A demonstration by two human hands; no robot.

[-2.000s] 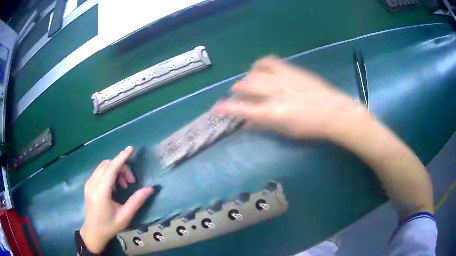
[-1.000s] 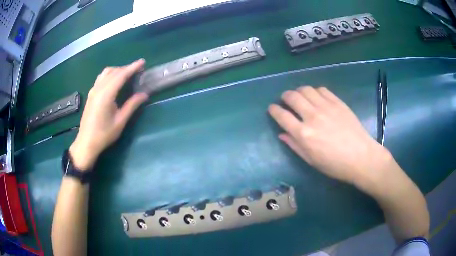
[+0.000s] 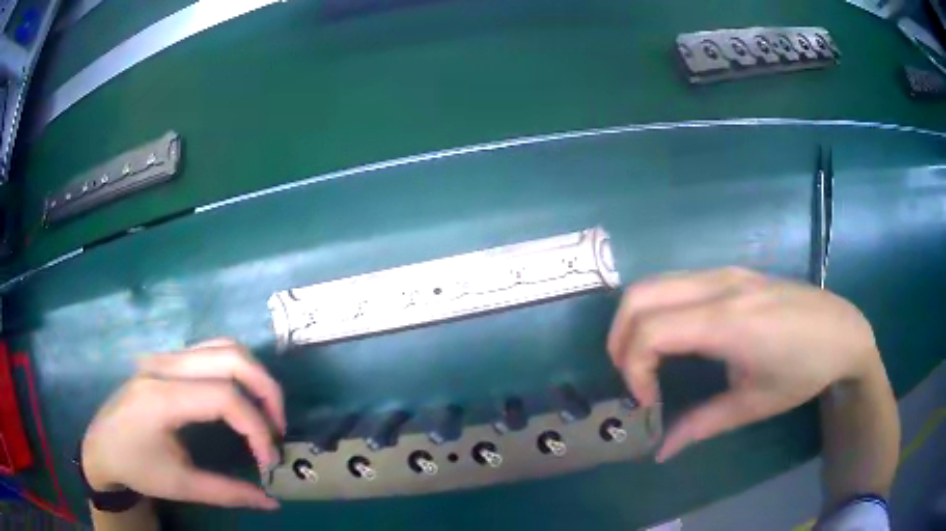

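Note:
A brownish-grey six-position part (image 3: 519, 472) lies near the front edge, its six dark holes with silver pins facing me and dark ribs behind. My left hand (image 3: 187, 425) has fingertips and thumb around its left end. My right hand (image 3: 742, 347) has fingers and thumb around its right end. Just beyond, a pale-grey bar (image 3: 446, 292), bright with glare, lies on the green mat with raised lengthwise edges and small marks. Neither hand touches it.
Tweezers (image 3: 823, 223) lie at right on the mat. On the green surface beyond are a six-hole bar (image 3: 762, 57) at back right and another bar (image 3: 114, 178) at back left. A dark ribbed piece (image 3: 925, 81) is at far right, a red bin (image 3: 12, 410) at far left.
The pale bar has come from the green surface onto the mat. Both hands have moved to the ends of the near part. The six-hole bar moved earlier to the back right.

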